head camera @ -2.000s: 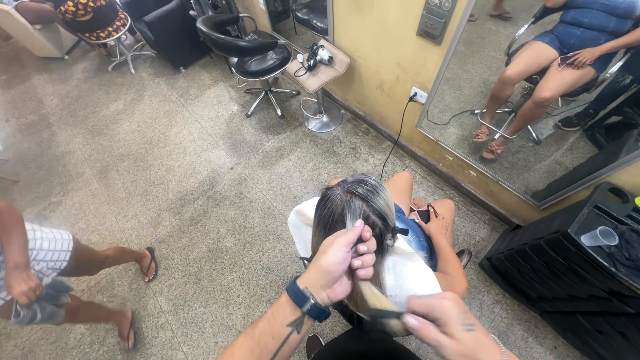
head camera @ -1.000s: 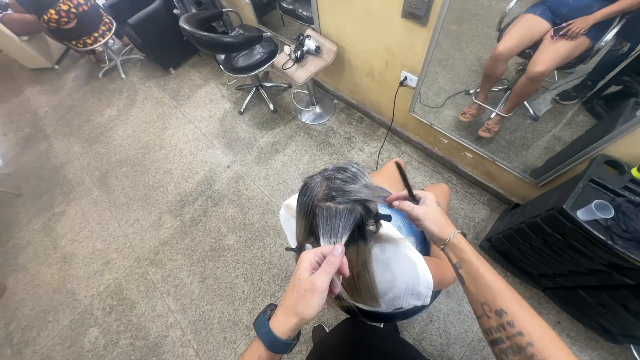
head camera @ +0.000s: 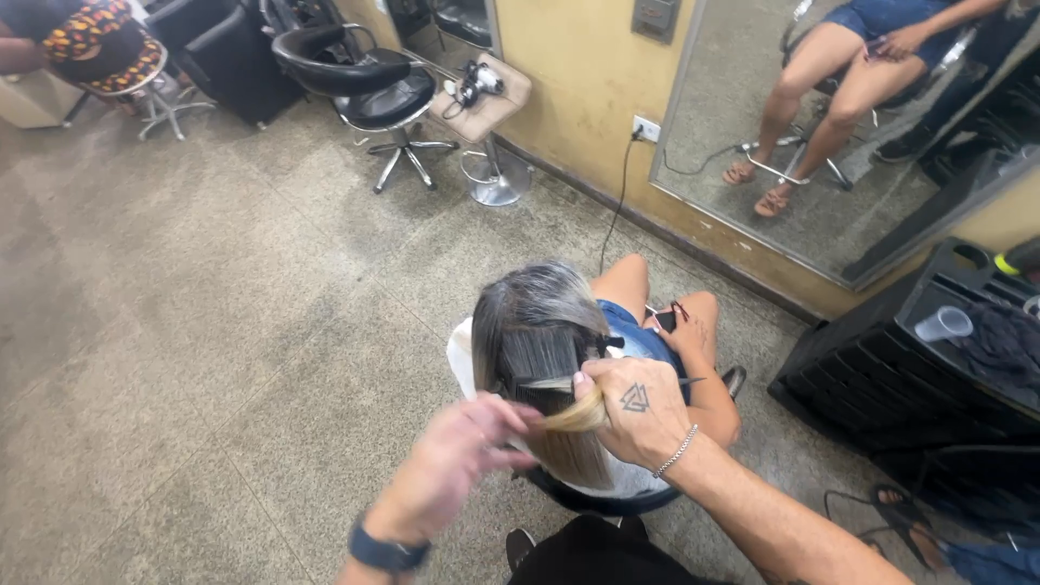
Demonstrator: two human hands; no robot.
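A seated person's hair (head camera: 536,301), dark and grey at the roots and blond toward the ends, fills the lower middle of the view. My right hand (head camera: 638,406) is closed on a blond lock (head camera: 575,413) and on a dark comb (head camera: 544,394), whose teeth lie against the back of the head. A thin pointed tip shows past that hand. My left hand (head camera: 479,439), blurred, is at the lock's left side; whether its fingers grip the strands is unclear. A black hair clip (head camera: 609,342) sits at the right side of the head. A white towel (head camera: 461,357) covers the shoulders.
A black trolley (head camera: 853,357) with a plastic cup (head camera: 944,324) stands at the right. A large mirror (head camera: 715,97) leans along the wall. Behind are a black salon chair (head camera: 390,89) and a small table (head camera: 516,85) bearing a hair dryer (head camera: 486,80). A sandalled foot (head camera: 902,504) shows lower right.
My right hand with the comb has come from the head's right side to the back of the hair. The lock that my left hand held is now in my right hand.
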